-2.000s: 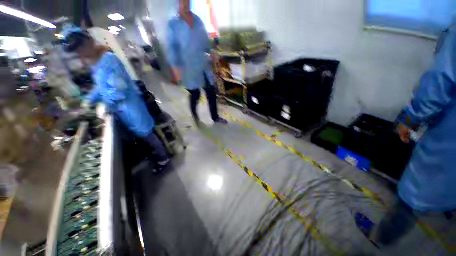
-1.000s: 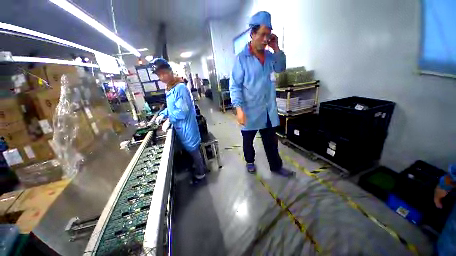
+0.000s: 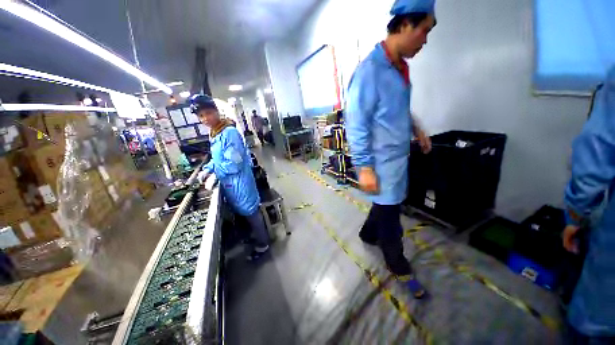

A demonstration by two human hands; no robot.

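Neither of my hands is in the picture. Nearest in front of me at the left is a row of green circuit boards (image 3: 172,273), lying edge to edge between two long pale conveyor rails (image 3: 204,273). The row runs away from me to a person in a light blue smock (image 3: 232,165), who stands at its far part with gloved hands over the line. Small parts on the boards are too blurred to tell.
A person in a blue smock and cap (image 3: 383,128) is in the aisle. Another blue-sleeved person (image 3: 593,222) is cut off at the right edge. Black crates (image 3: 465,178) and a blue box (image 3: 531,267) stand by the wall. Cartons (image 3: 57,162) are at the left. Yellow-black tape (image 3: 367,273) marks the floor.
The view has swung up, showing more of the hall. The aisle person has come nearer and further right, a hand lowered from the head. The person at the line has raised their head.
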